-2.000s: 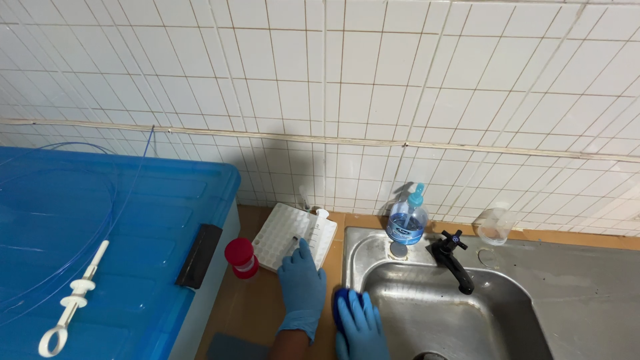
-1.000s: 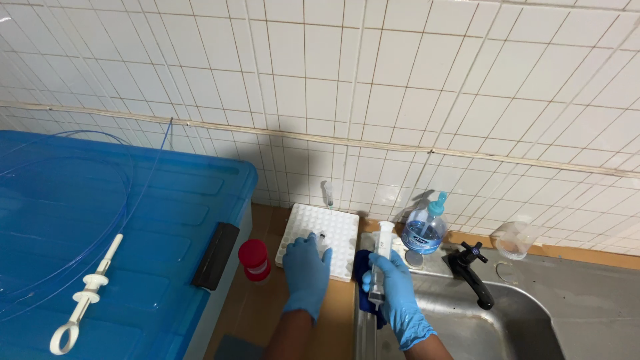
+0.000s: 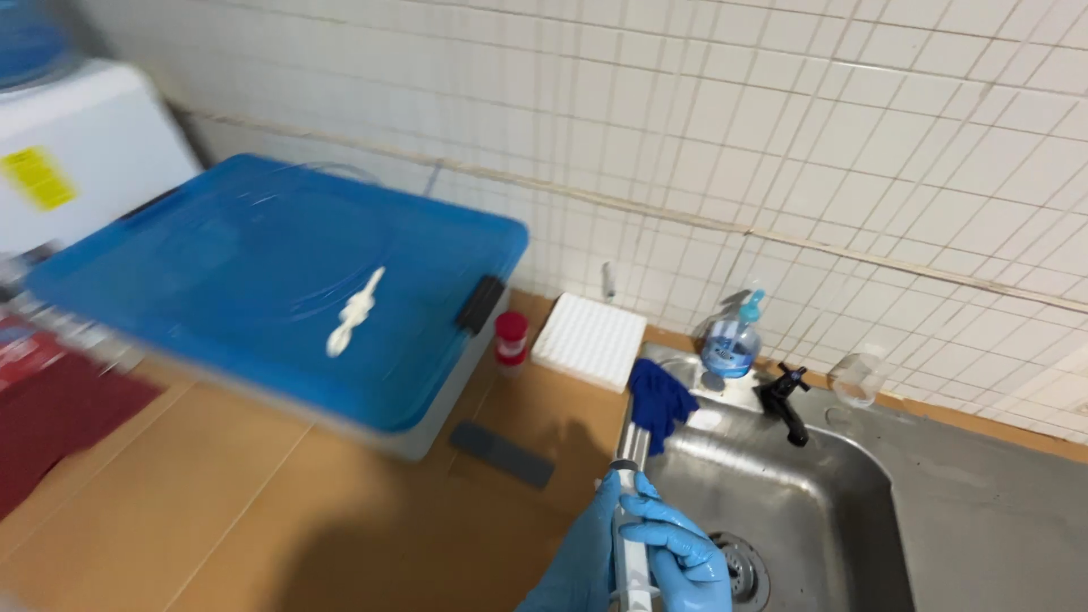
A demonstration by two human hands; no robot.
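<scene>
Both of my hands wear blue gloves and hold a large clear plastic syringe (image 3: 631, 510) with a white plunger, beside the sink's left rim. My left hand (image 3: 586, 552) grips it from the left, partly out of frame. My right hand (image 3: 680, 544) wraps its fingers around it from the right. The barrel points away from me, toward a dark blue cloth (image 3: 659, 399) lying on the sink's corner. A white rack with a grid of holes (image 3: 591, 340) lies flat by the wall, and a red-lidded container (image 3: 511, 340) stands to its left.
A steel sink (image 3: 790, 484) lies at the right, with a black tap (image 3: 784, 399), a soap pump bottle (image 3: 732, 340) and a clear cup (image 3: 858, 380) behind it. A blue-lidded bin (image 3: 408, 255) with a white plastic handle piece (image 3: 355, 313) fills the left. A grey strip (image 3: 501, 454) lies on the counter.
My left hand has left the white rack and now holds the syringe with my right hand, nearer to me. The view has swung, showing more at the left.
</scene>
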